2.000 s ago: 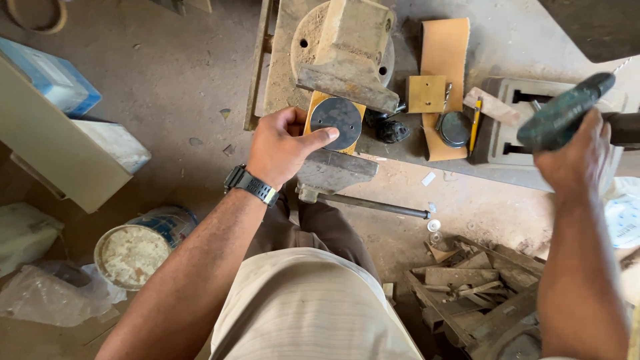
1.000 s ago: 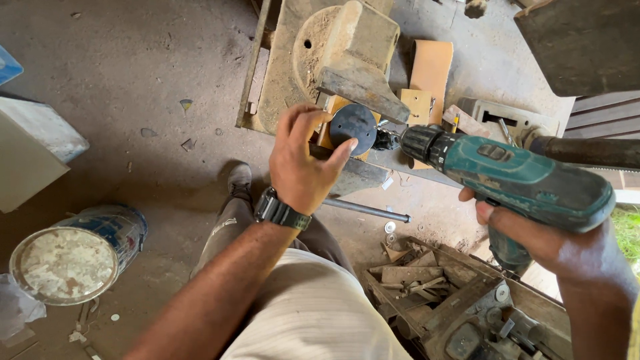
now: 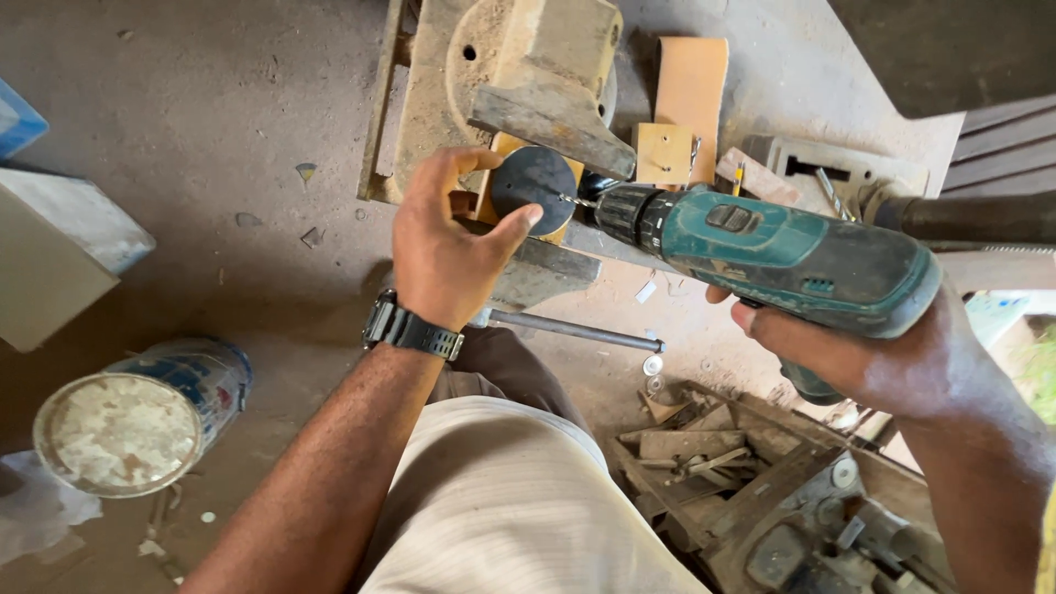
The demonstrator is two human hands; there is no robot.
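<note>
My right hand (image 3: 858,355) grips a teal and black cordless drill (image 3: 767,239), held sideways with its chuck to the left. A twist drill bit (image 3: 582,201) in the chuck has its tip at a mark or hole near the right edge of a round black disc (image 3: 532,177). Behind the disc a square yellow-brown block (image 3: 505,145) sits between the jaws of a bench vise (image 3: 553,124). My left hand (image 3: 462,231), with a watch at the wrist, holds the disc, thumb on its lower face and fingers at its upper left edge. Whether the bit has entered the disc cannot be seen.
Right of the vise lie a tan strip (image 3: 697,91), a drilled square block (image 3: 662,153) and a grey metal base (image 3: 891,169). The vise's handle bar (image 3: 577,330) juts out below. A wooden box of scraps (image 3: 742,412) is at lower right, a paint bucket (image 3: 120,433) at lower left.
My right hand has brought the drill leftward from the right side, and its bit is now at the disc. My left hand stays at the disc.
</note>
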